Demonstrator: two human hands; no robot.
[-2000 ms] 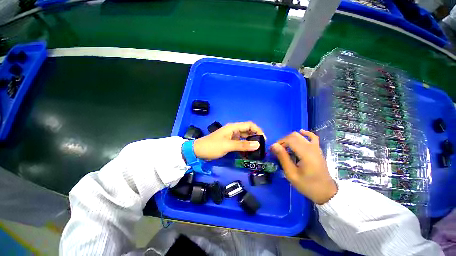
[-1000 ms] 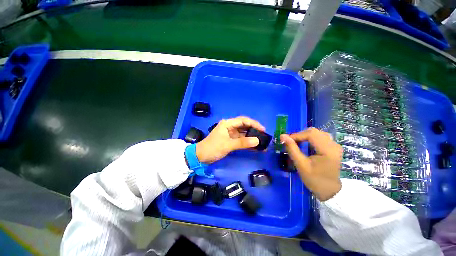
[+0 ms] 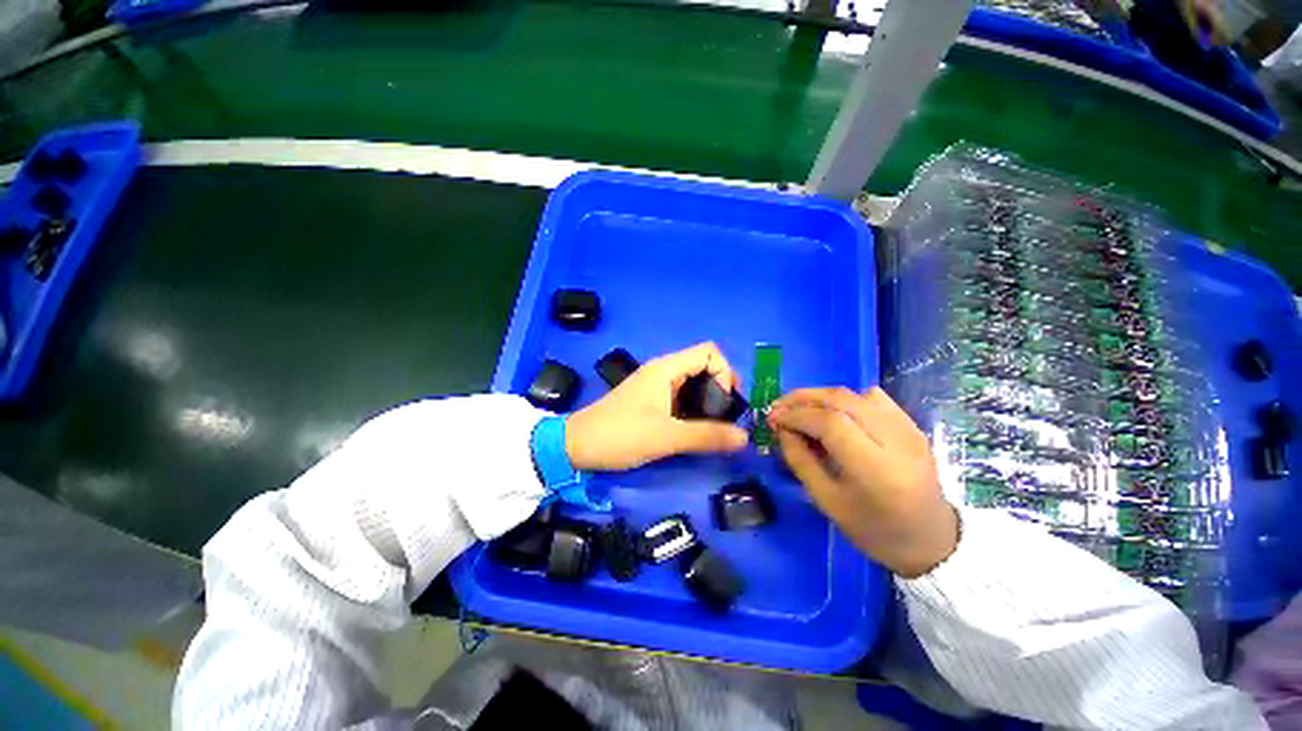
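My left hand (image 3: 650, 414), with a light blue strap at the wrist, holds a black housing (image 3: 710, 399) between thumb and fingers over the blue work tray (image 3: 685, 257). My right hand (image 3: 857, 464) is just to its right, with thumb and index finger pinched at the edge of a narrow green circuit board (image 3: 767, 377). The board stands lengthwise between the hands, close to the housing. Any lead wires are too small to make out clearly. More black housings (image 3: 577, 309) lie in the tray, several near its front edge, beside a piece with a silvery face (image 3: 667, 538).
Stacked clear blister trays (image 3: 1057, 357) with rows of green boards stand right of the work tray. Blue trays with black parts lie at far left (image 3: 72, 214) and far right (image 3: 1257, 486). A grey metal post (image 3: 888, 93) rises behind, beside the green belt (image 3: 429, 86).
Over the last second, the board has moved left, nearer the housing, with my right hand. My left hand has turned the housing slightly and shifted a little left.
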